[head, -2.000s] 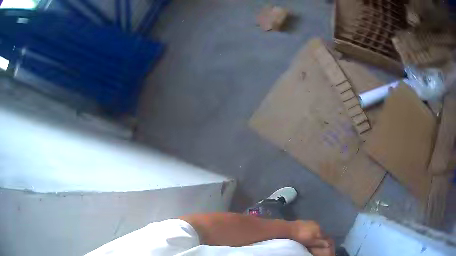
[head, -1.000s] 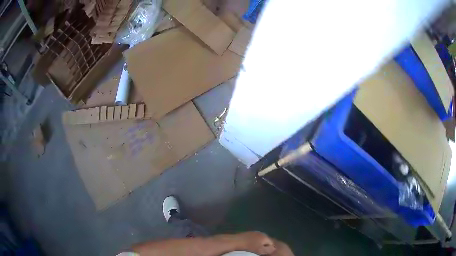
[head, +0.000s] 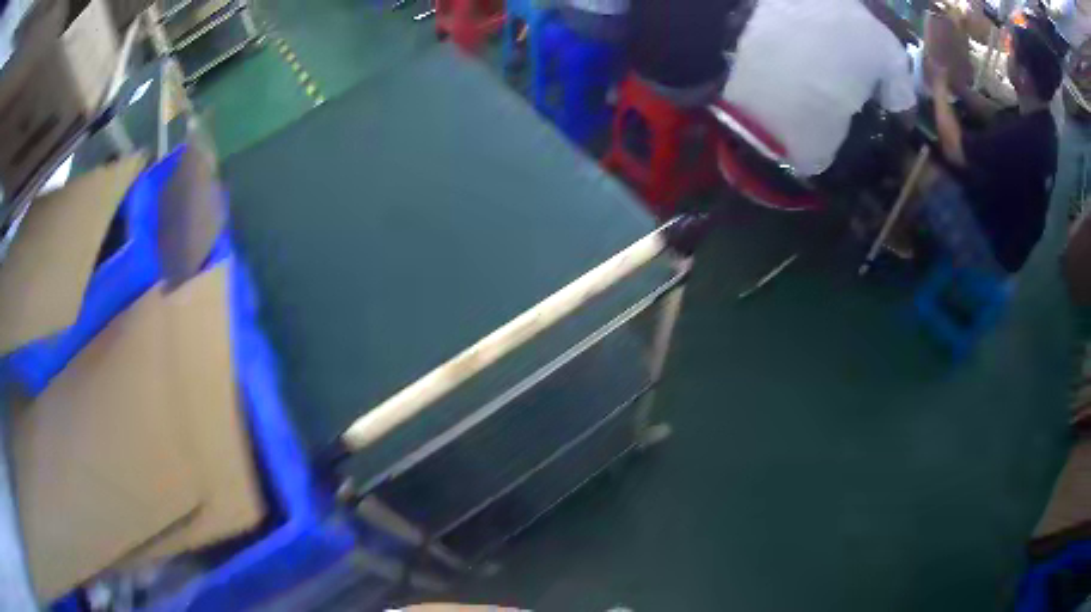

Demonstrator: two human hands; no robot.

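Observation:
Neither hand can be made out. Only a thin strip of skin shows at the bottom edge, and I cannot tell which arm it belongs to. Nearest in front is a cart or bench with a dark green top (head: 419, 227), a cream tube (head: 514, 335) along its near edge and lower rails beneath. At the left, a blue bin (head: 257, 359) stands against it, with brown cardboard panels (head: 132, 418) lying over its opening.
Seated people, one in a white shirt (head: 814, 78) and one in a dark shirt (head: 1011, 179), are at the upper right. Red (head: 658, 144) and blue stools (head: 963, 305) stand on the green floor (head: 778, 466). Brown cartons and blue plastic are at the right edge.
The view has swung from the grey floor with flat cardboard and a white wall to the green-topped cart and seated people. The blue bin is now at the left. The forearm has nearly left the picture.

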